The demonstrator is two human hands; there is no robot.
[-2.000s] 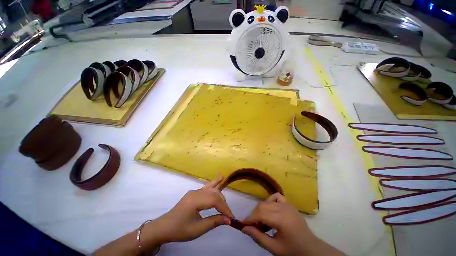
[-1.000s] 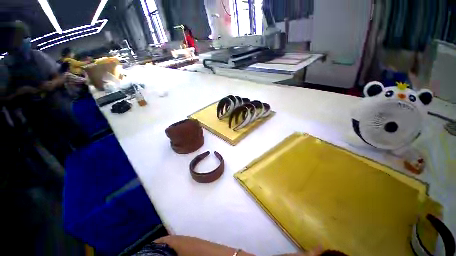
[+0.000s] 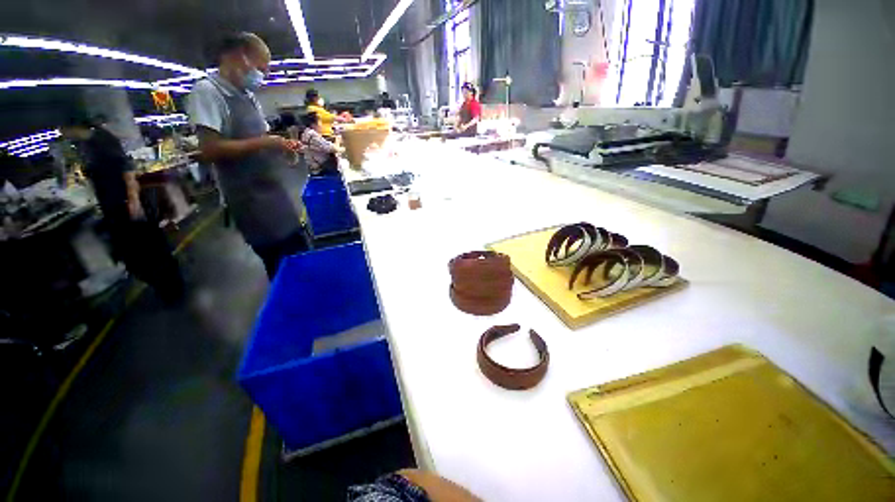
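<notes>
Neither of my hands is in view; only a bit of my forearm and a patterned sleeve show at the bottom edge. A loose brown headband (image 3: 513, 375) lies on the white table, its opening away from me. Behind it stands a stack of nested brown headbands (image 3: 481, 283). Part-covered headbands, dark inside and white outside, stand in rows on a yellow side board (image 3: 581, 315). The large yellow work board (image 3: 731, 431) is cut off at the lower right. The headband I was working on is out of the picture.
Blue bins (image 3: 324, 333) stand on the floor left of the long white table (image 3: 456, 427). A person in an apron (image 3: 245, 162) stands beyond the near bin. More people, a flat machine (image 3: 628, 147) and small dark items are farther back. Part of the fan shows at the right edge.
The view has swung left and up, away from the work board. My hands, the worked headband and the cut panels have left the picture. The aisle, bins and people have come into view.
</notes>
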